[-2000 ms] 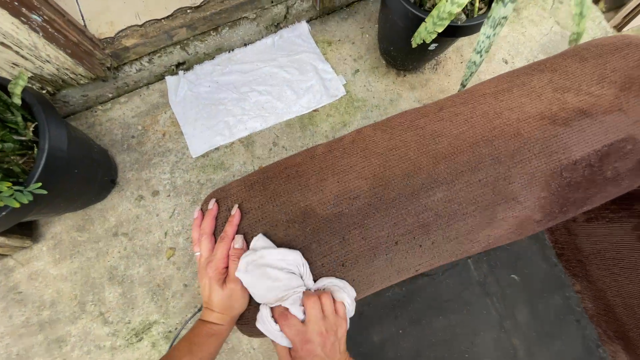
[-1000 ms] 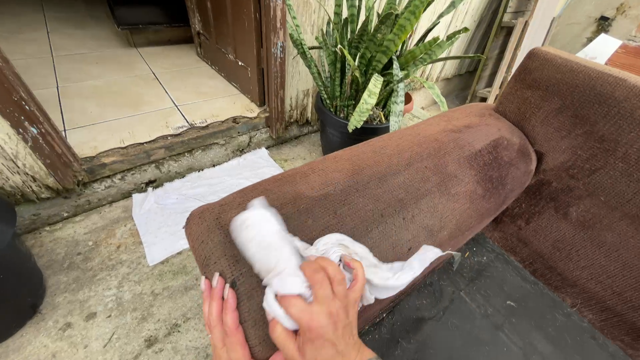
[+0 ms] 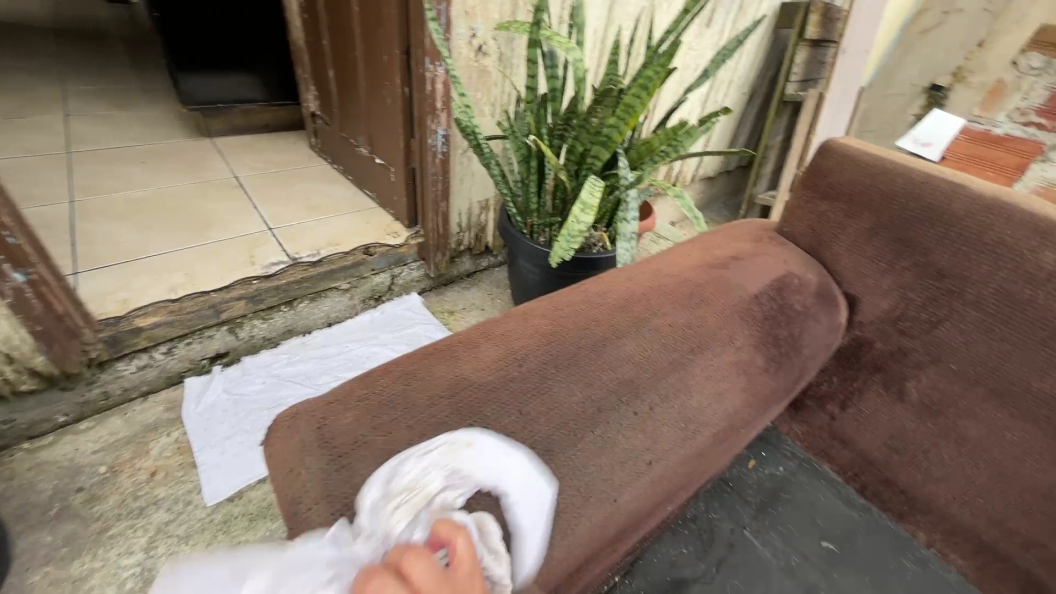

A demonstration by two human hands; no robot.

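My right hand [image 3: 425,565], low in the view at the bottom edge, grips a white cloth [image 3: 412,487]. Part of the cloth loops over the near end of the brown fabric sofa armrest [image 3: 577,371], and another part trails off to the lower left, blurred. My left hand is out of view. Dark damp-looking patches mark the armrest's far end, where it meets the sofa's backrest [image 3: 932,305].
A white cloth [image 3: 305,371] lies on the concrete beside the doorstep [image 3: 247,305]. Behind the armrest stands a snake plant in a black pot [image 3: 553,272]. The sofa's black seat base [image 3: 784,520] is at lower right.
My left hand, on the armrest's near end before, has left the view. The bunched cloth has opened into a loop with a trailing end. The view has tilted up toward the doorway.
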